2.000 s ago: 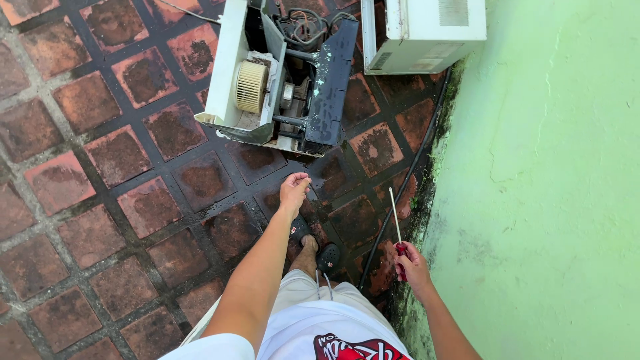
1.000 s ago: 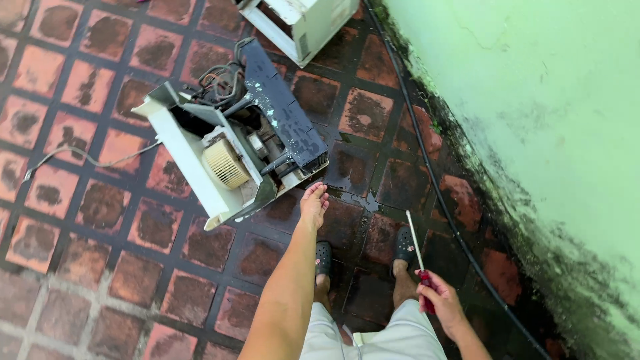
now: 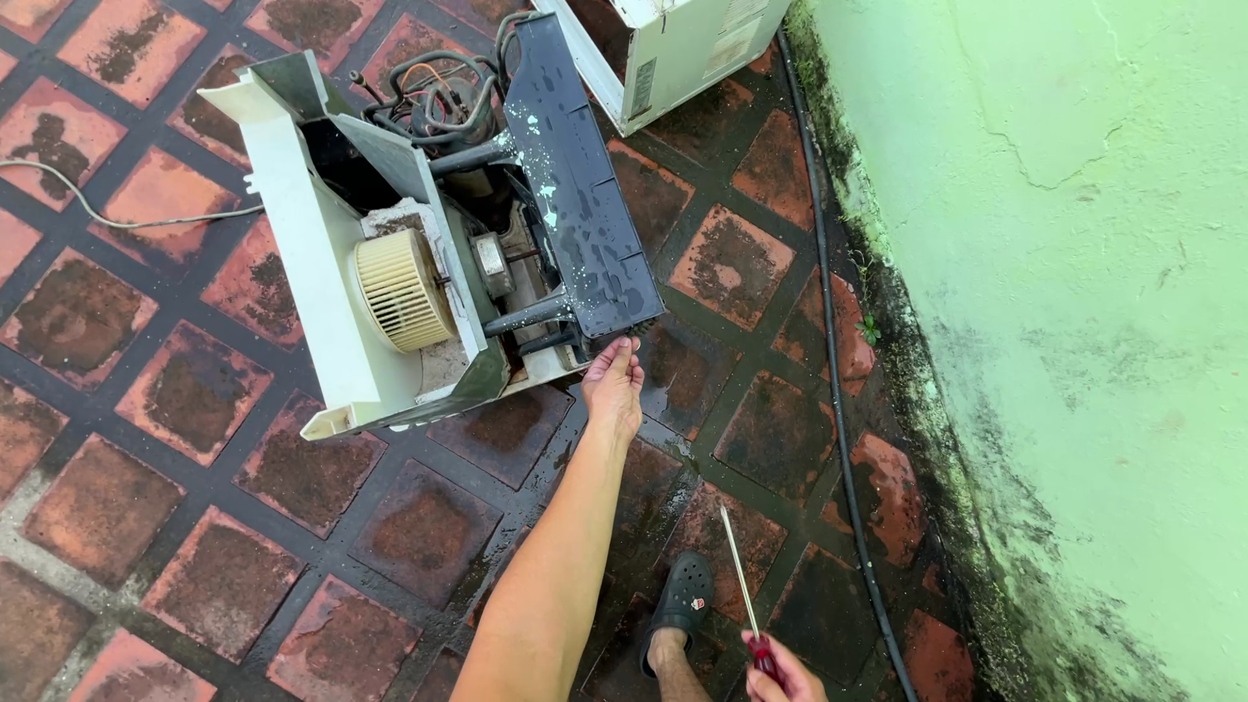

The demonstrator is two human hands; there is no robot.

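Observation:
An opened window air conditioner chassis (image 3: pixel 336 292) lies on the tiles, its cream blower wheel (image 3: pixel 403 291), small motor (image 3: pixel 492 265) and coiled tubing bared. Along its right side runs a wet, dark plastic fan shroud (image 3: pixel 585 185) with pale specks. My left hand (image 3: pixel 614 380) is at the near corner of this shroud, thumb and fingertips pinched together; whether they hold something small there I cannot tell. At the bottom edge, my right hand (image 3: pixel 785 678) grips the dark red handle of a screwdriver (image 3: pixel 741 575), its long shaft pointing up and away from me.
A white metal casing (image 3: pixel 673 58) stands behind the chassis near the green wall (image 3: pixel 1072 244). A black hose (image 3: pixel 834 370) runs along the wall's foot. A grey cord (image 3: pixel 127 222) trails left over wet terracotta tiles (image 3: pixel 195 390). My foot in a dark clog (image 3: pixel 685 595) is below.
My left hand has come up to the near corner of the dark shroud, from a spot short of it. The screwdriver stays in my right hand. The view has shifted closer to the chassis.

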